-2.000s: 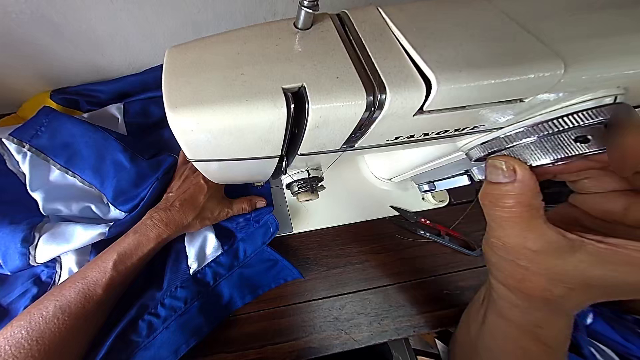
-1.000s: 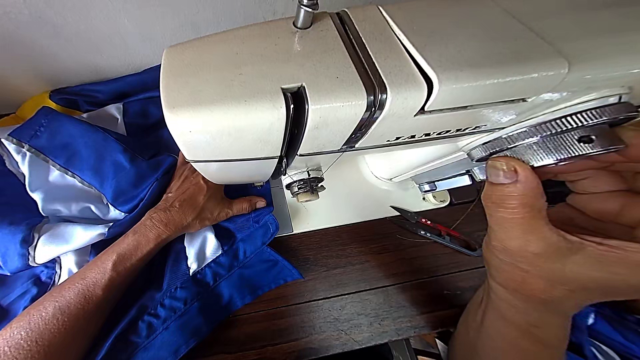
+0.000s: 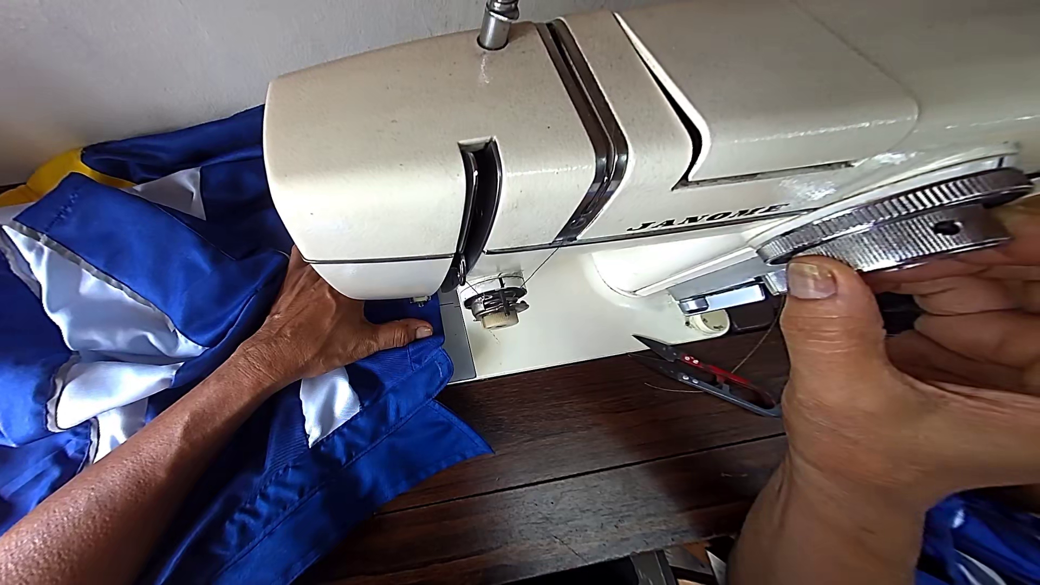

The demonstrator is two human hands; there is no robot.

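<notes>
A cream Janome sewing machine [image 3: 374, 146] spans the head view. My left hand [image 3: 325, 325] lies on a blue and white satin garment [image 3: 406, 455] at the left end of the machine, its thumb pressed on the cloth beside the needle area; part of the hand is behind the machine head, which also hides the needle. At the right, my right hand [image 3: 861, 349] grips the ribbed metal stitch dial [image 3: 894, 231], thumb at its lower left edge and fingers beneath. A thread runs by the tension knob [image 3: 496, 301] on the machine's front.
Thread snips [image 3: 715, 378] with red and dark handles lie on the dark wooden table [image 3: 585, 455] just left of my right hand. A metal post [image 3: 497, 24] rises from the machine's top. A pale wall [image 3: 162, 65] stands behind. More blue cloth [image 3: 975, 536] shows at the lower right.
</notes>
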